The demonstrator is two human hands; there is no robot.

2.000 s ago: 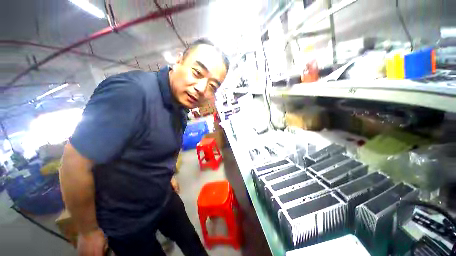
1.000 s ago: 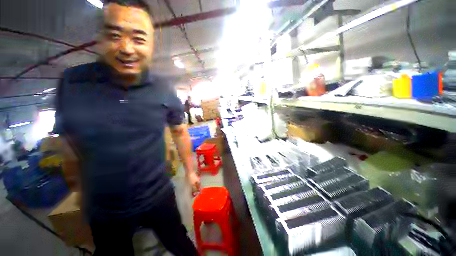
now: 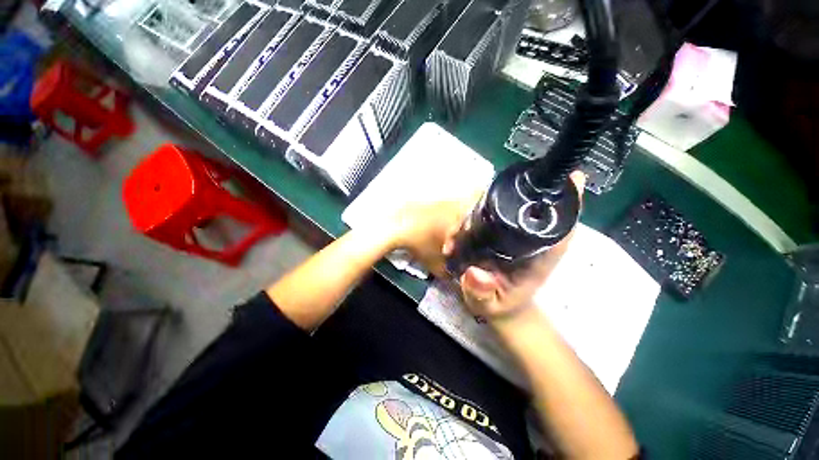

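A thick black electric screwdriver (image 3: 512,220) stands over the work spot, its corded rear end towards the camera. My right hand (image 3: 516,287) is wrapped around its body. My left hand (image 3: 427,229) is beside the screwdriver's lower part, its fingers mostly hidden behind it, so what it holds cannot be told. A small silvery part (image 3: 407,262) shows below my left hand. The screwdriver's tip and the spot under it are hidden. A white printed paper (image 3: 602,296) lies under my hands. A dark tray of small bright screws (image 3: 669,243) lies to the right.
Finned housings (image 3: 337,90) stand in rows at the upper left. White rounded sheets (image 3: 431,166) lie before them. Slotted dark plates (image 3: 611,148) and a white-pink box (image 3: 691,94) are behind. A ribbed dark piece (image 3: 772,404) is at lower right. Red stools (image 3: 166,193) stand left of the bench.
The view has swung down from the aisle and a standing person to the bench. The person is out of view. Both my hands and the screwdriver now show.
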